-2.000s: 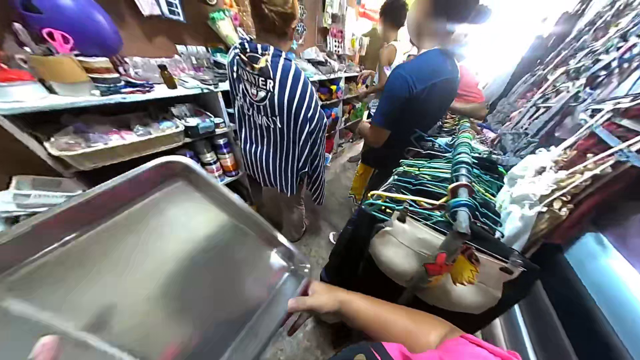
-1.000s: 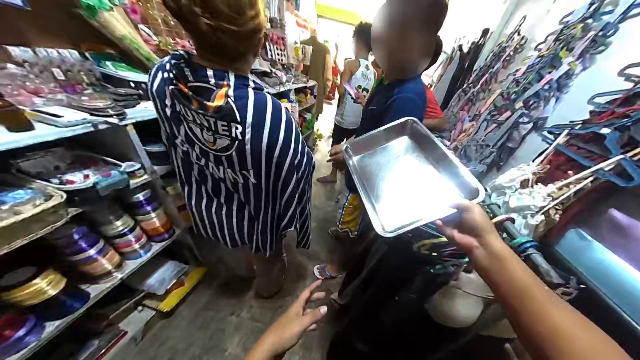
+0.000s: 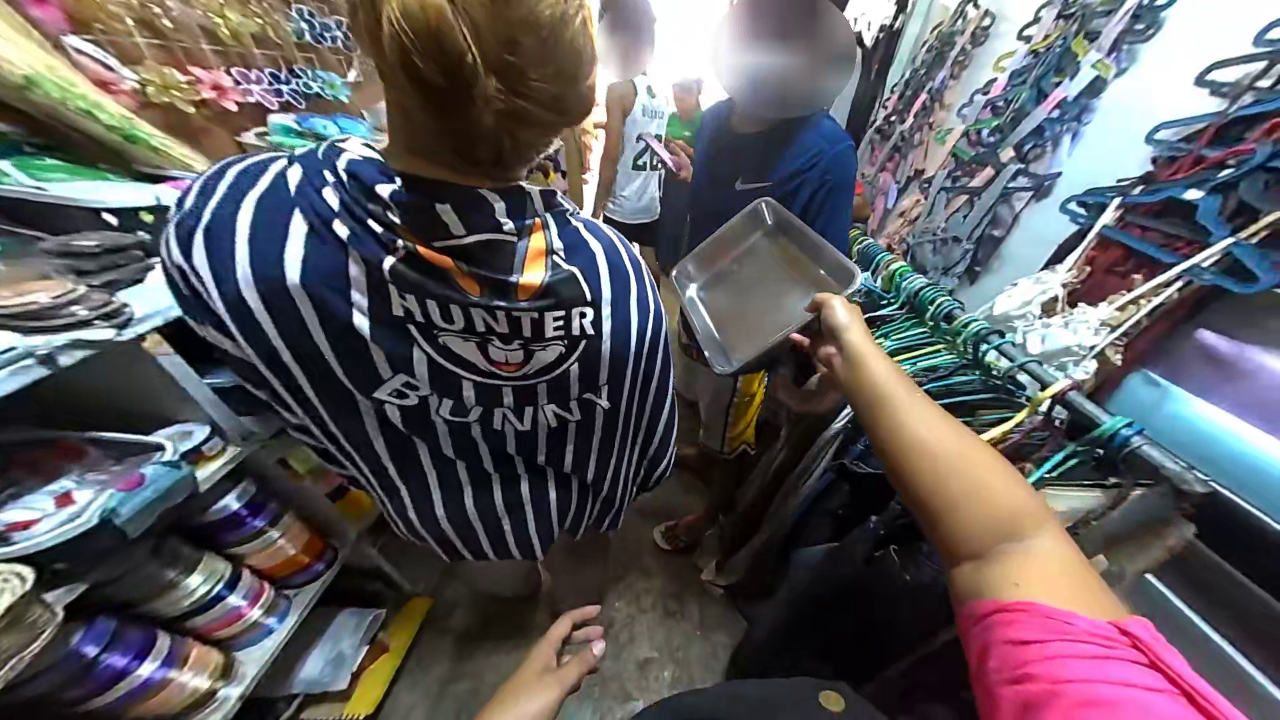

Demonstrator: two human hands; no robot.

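A rectangular metal tray [image 3: 760,285] is held out at arm's length, tilted, its hollow side facing me. My right hand [image 3: 835,335] grips its lower right rim, the pink sleeve showing at the shoulder. The tray overlaps the body of a person in a dark blue shirt [image 3: 825,180], whose hands I cannot make out clearly. My left hand [image 3: 560,660] is low at the bottom centre, fingers apart and holding nothing, above the grey floor [image 3: 640,625].
Close ahead on the left stands a person in a striped top [image 3: 500,430]. Shelves with ribbon spools [image 3: 240,590] line the left side. A rail of hangers [image 3: 960,320] runs along the right, with more hangers [image 3: 1180,190] on the wall. Another person in a white jersey [image 3: 635,150] stands farther back.
The tray was large and close at the lower left two seconds ago; it is now held farther out in my right hand. My left hand has let go of it. The striped top is closer.
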